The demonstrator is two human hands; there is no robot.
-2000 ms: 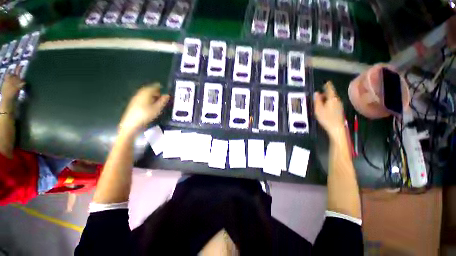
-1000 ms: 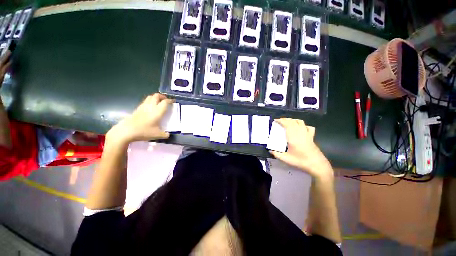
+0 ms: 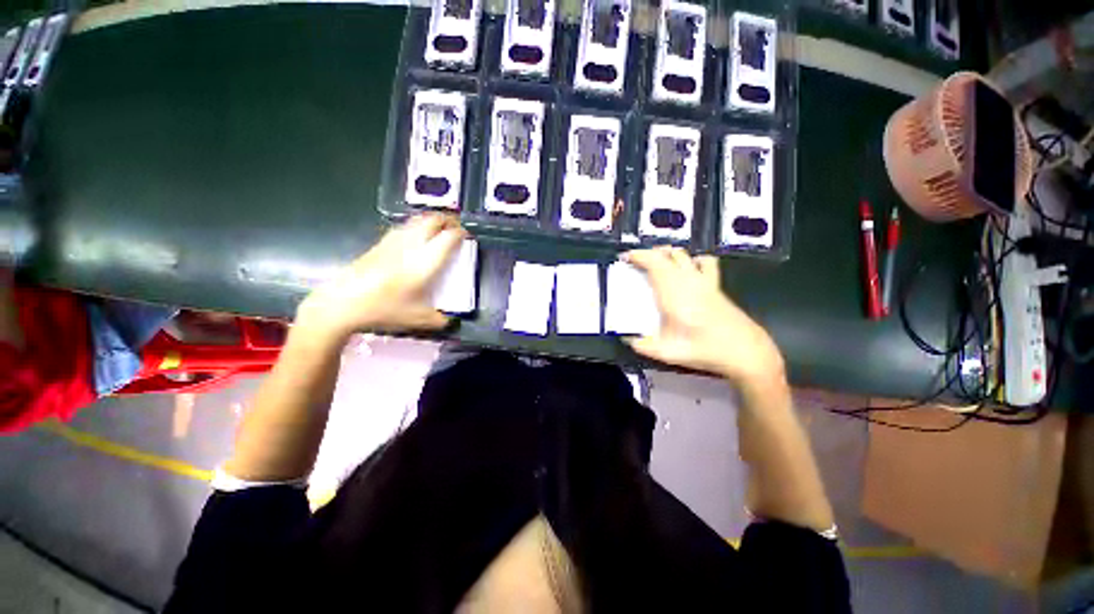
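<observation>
White rectangular batteries (image 3: 578, 299) lie in a row at the table's front edge. My left hand (image 3: 390, 278) grips batteries at the row's left end, with a white face showing beside the fingers. My right hand (image 3: 696, 314) grips the batteries at the right end, fingers at their top and bottom edges. Two separate batteries lie between the hands. How many each hand holds is hidden. Behind them a clear plastic tray (image 3: 540, 230) holds two rows of phone backs (image 3: 590, 175), white-rimmed with dark ovals.
Two red pens (image 3: 870, 262) lie right of the tray. A pink fan (image 3: 936, 146) with a dark smartphone (image 3: 993, 146) against it stands at the right, near a white power strip (image 3: 1026, 342) and black cables. Other trays show at far left and upper right. A person in red sits at left.
My left hand has slid right, gathering the batteries at the left end. My right hand has moved slightly left and reached another battery. The separate row between them is shorter.
</observation>
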